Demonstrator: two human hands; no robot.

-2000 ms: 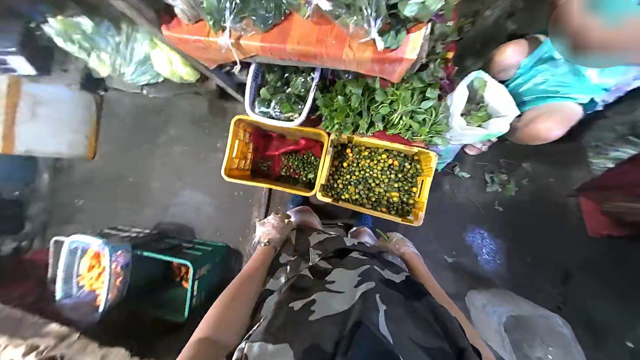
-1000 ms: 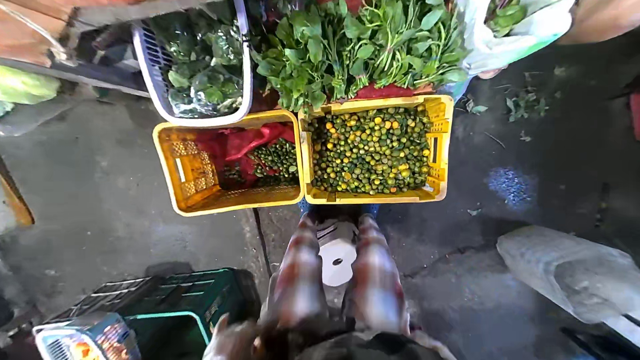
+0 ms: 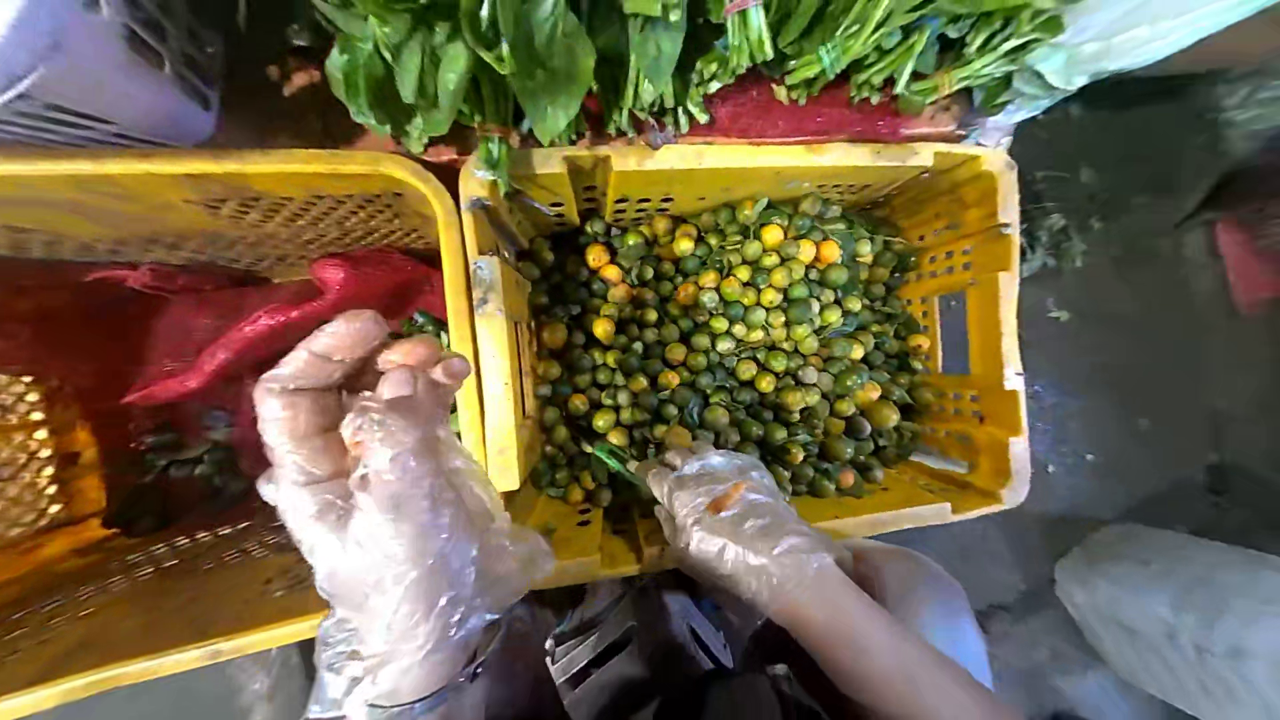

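Observation:
My left hand [image 3: 400,500], in a clear plastic glove, is raised over the right side of a yellow plastic crate [image 3: 250,165]; its fingers are curled, and whether something lies between them cannot be told. My right hand [image 3: 735,510], also gloved, reaches over the near rim of a second yellow crate [image 3: 985,470] and touches small green and orange citrus fruits [image 3: 740,340] heaped in it. A thin green object [image 3: 612,460] sticks out by its fingertips; its kind is unclear. Red mesh sacking [image 3: 250,330] lies in the left crate with some green fruits, partly hidden by the left hand.
Bundled leafy greens [image 3: 560,70] line the far side on red cloth [image 3: 800,115]. A white plastic basket [image 3: 110,80] stands at the upper left. A pale plastic sack [image 3: 1180,620] lies on the wet floor at the lower right, and a white bag [image 3: 1130,40] is at the upper right.
The view has come much closer to the crates. Both hands, low by my legs before, have moved forward: the left over the left crate, the right into the fruit crate.

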